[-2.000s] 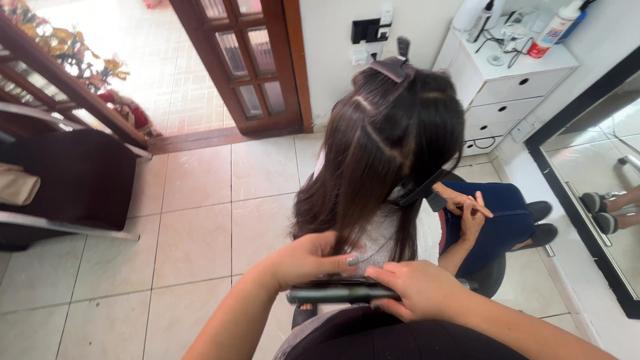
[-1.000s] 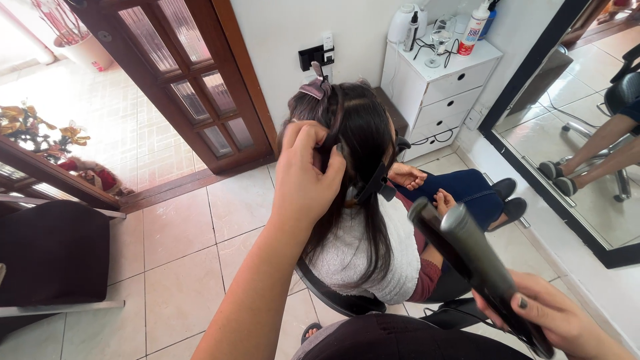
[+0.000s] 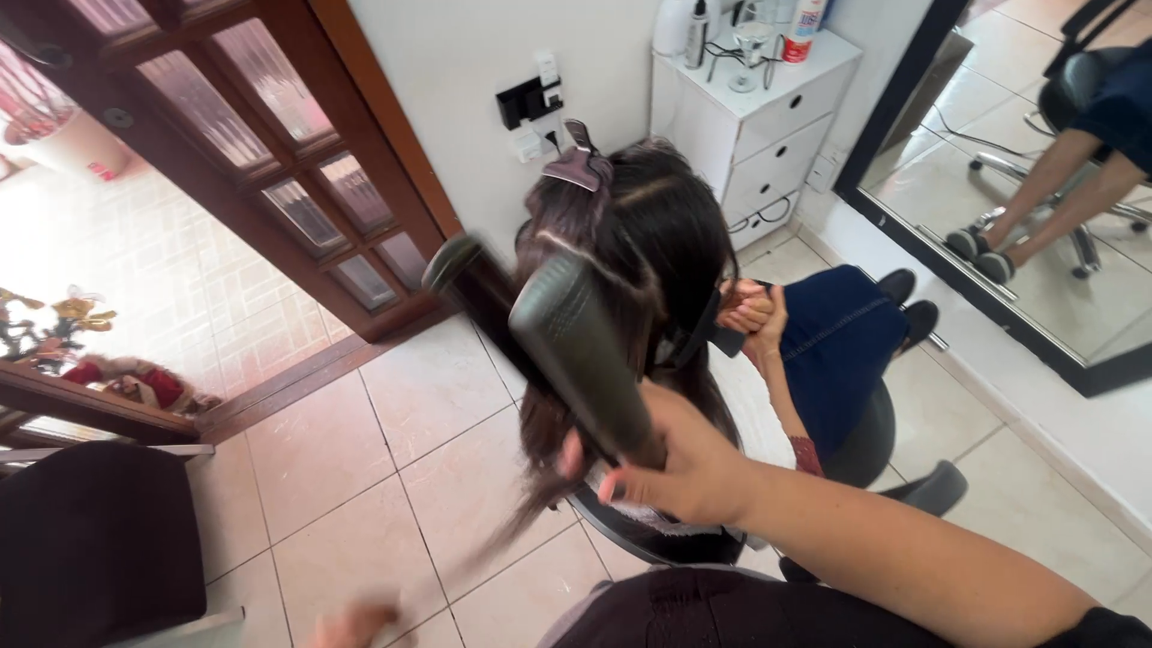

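My right hand (image 3: 688,454) grips a dark hair straightener (image 3: 585,360), its two plates spread apart, in front of the hair of a seated person. At the bottom, my left hand (image 3: 360,623) is blurred and partly cut off; a thin lock of hair (image 3: 513,526) stretches from the head toward it, but its fingers are too blurred to read. The long dark hair (image 3: 679,225) shows parting lines, and a mauve hair clip (image 3: 578,169) holds a section on top. A white towel (image 3: 751,418) covers the person's back. The person's hands (image 3: 751,315) are raised near the chest, beside a black strap-like piece.
A white drawer unit (image 3: 783,153) with bottles and a glass stands by the wall. At right leans a black-framed mirror (image 3: 976,306). A wooden door (image 3: 297,153) with glass panes is at upper left, a dark chair (image 3: 99,540) at lower left. A black chair armrest (image 3: 931,490) juts out at right.
My right hand has brought the straightener from the right side across to the hair, its plates apart. My left hand has left the top of the head and moved down to the lower left.
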